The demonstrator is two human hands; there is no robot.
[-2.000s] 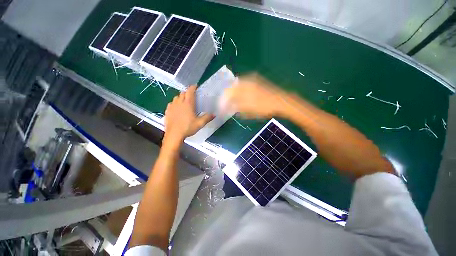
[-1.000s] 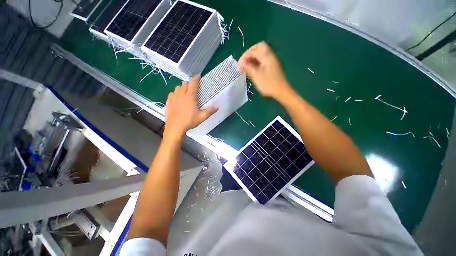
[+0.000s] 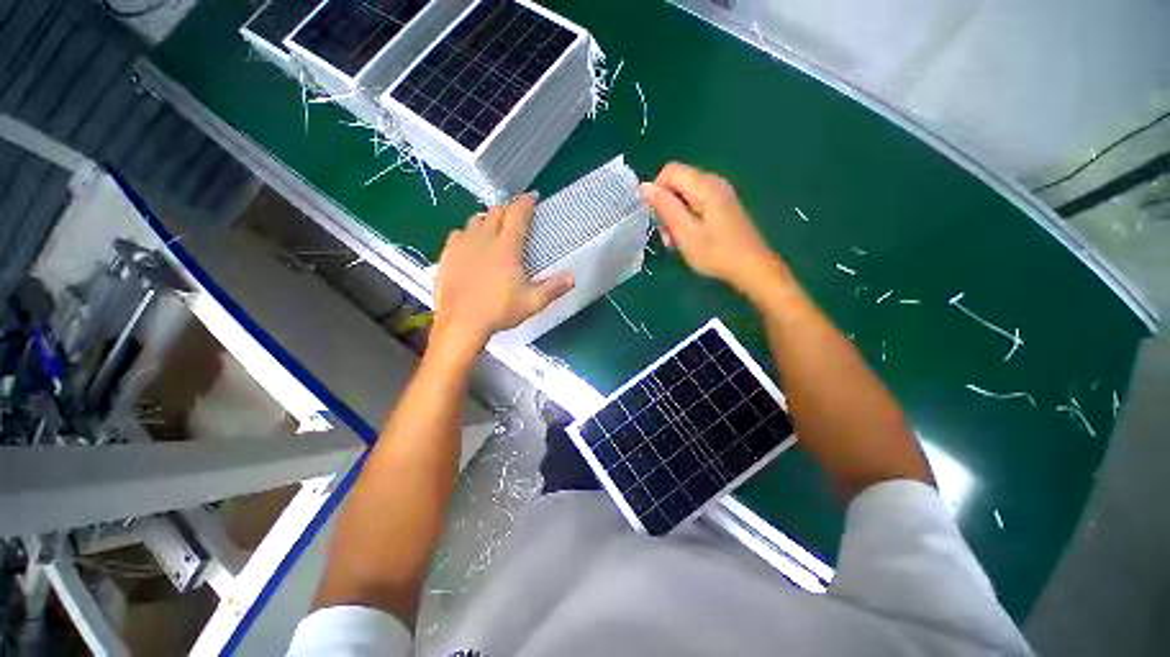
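Observation:
A panel stack (image 3: 584, 238) stands on edge on the green belt, its striped rims facing up and a white side facing me. My left hand (image 3: 494, 272) grips its near-left end, thumb on the white side and fingers over the rims. My right hand (image 3: 703, 221) is at the stack's far-right corner, fingers pinched together; whether they hold a thin scrap is too small to tell. A single solar panel (image 3: 686, 426) lies face up, over the belt's near metal edge, close to my body and right forearm.
Waiting stacks (image 3: 488, 75) with dark tops stand at the upper left, with white trim scraps (image 3: 404, 161) sticking out around them. More scraps (image 3: 988, 321) lie on the belt at right. A blue-edged white machine frame (image 3: 244, 336) is at left. Scraps litter the floor.
My right hand has moved from over the stack to its far-right corner, uncovering the striped rims. My left hand stays on the stack. The view has shifted slightly.

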